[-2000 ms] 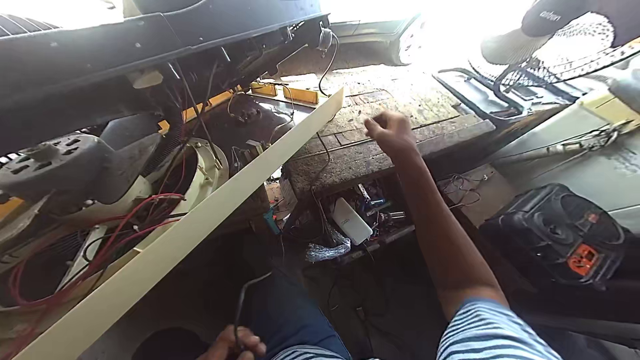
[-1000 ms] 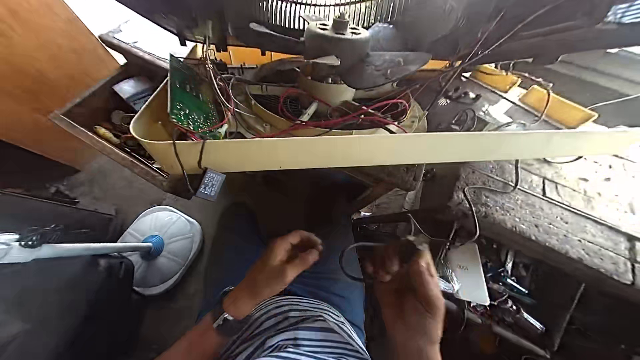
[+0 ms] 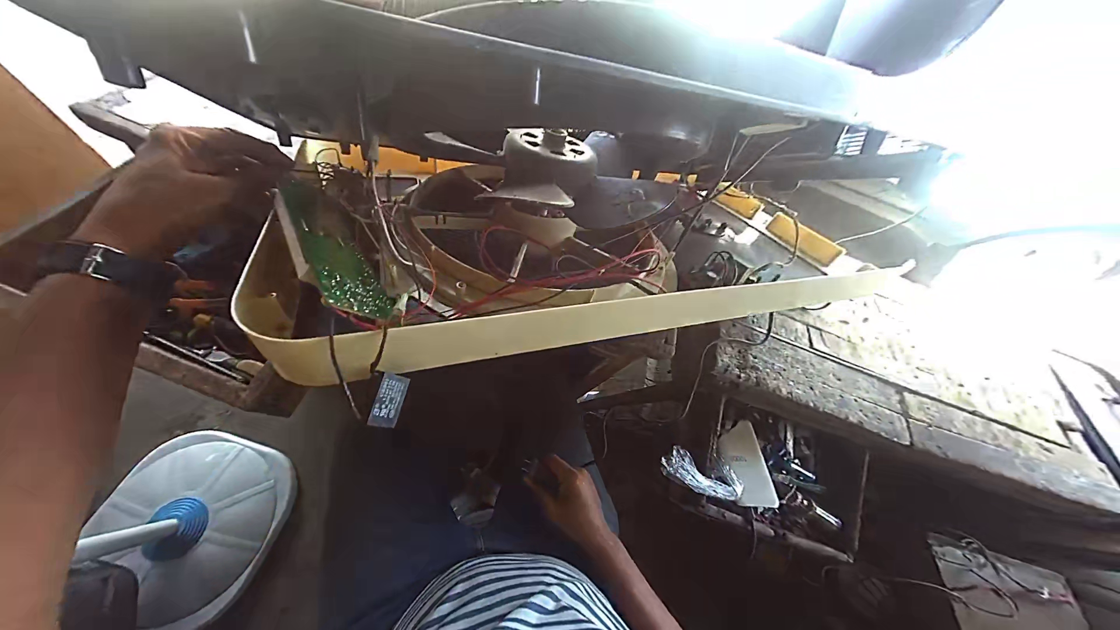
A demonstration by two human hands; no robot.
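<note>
My left hand point(image 3: 188, 188), with a dark watch on the wrist, reaches to the left end of an open cream plastic fan housing point(image 3: 560, 319). Its fingertips are blurred beside the top of a green circuit board point(image 3: 337, 254), so any grip is unclear. Inside the housing are a fan motor point(image 3: 549, 166), dark blades and red wires. A small grey capacitor point(image 3: 388, 400) hangs on dark leads over the front wall. Low over my lap is my right hand point(image 3: 569, 499), fingers curled; whether it holds something is hidden by shadow. A shiny roundish object point(image 3: 475, 497) lies left of it.
A large dark plastic cover point(image 3: 490, 70) spans above the housing. To the right runs a worn wooden bench point(image 3: 814, 385), with a drawer of wires and parts point(image 3: 787, 525) below. A wooden tray of tools point(image 3: 210, 363) is at left, above a white pedestal base point(image 3: 210, 516).
My left hand has gone from above my lap up to the circuit board. My right hand held a dark curved piece one second ago; that piece is not visible now.
</note>
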